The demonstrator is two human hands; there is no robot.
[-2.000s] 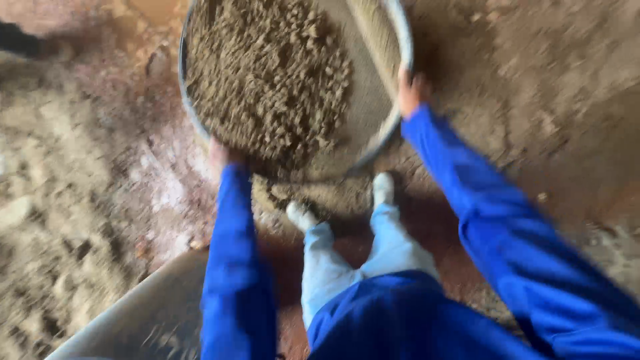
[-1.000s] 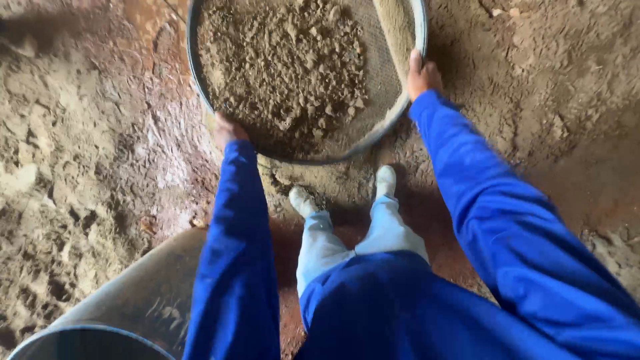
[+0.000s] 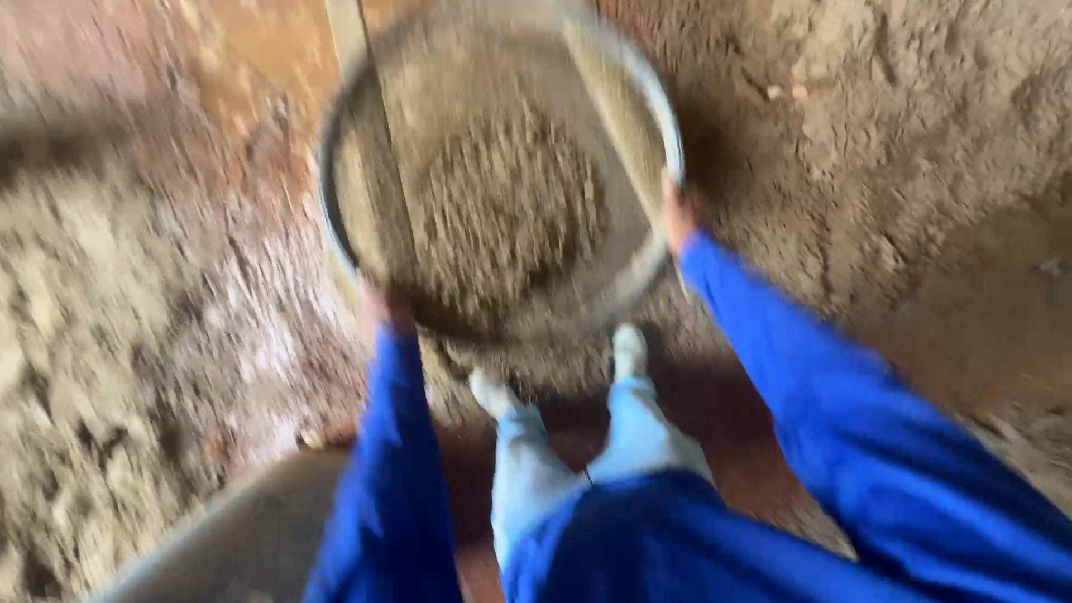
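A large round sieve with a grey rim is held level in front of my legs, blurred by motion. Coarse, clumpy soil lies in a heap on its mesh. My left hand grips the rim at the lower left, and my right hand grips it at the right. Two pale wooden bars, one on the left and one on the right, show within the sieve's outline; whether they lie beneath the mesh I cannot tell. The fingertips are partly hidden by the rim and blurred.
Lumpy loose soil spreads at the left, with more earth at the right. A grey curved container stands at the lower left beside my left sleeve. My light shoes are on the ground just below the sieve.
The soil on the mesh now forms a smaller, more central heap than a second ago. A wooden bar shows at the sieve's left side. Both hands have stayed on the rim.
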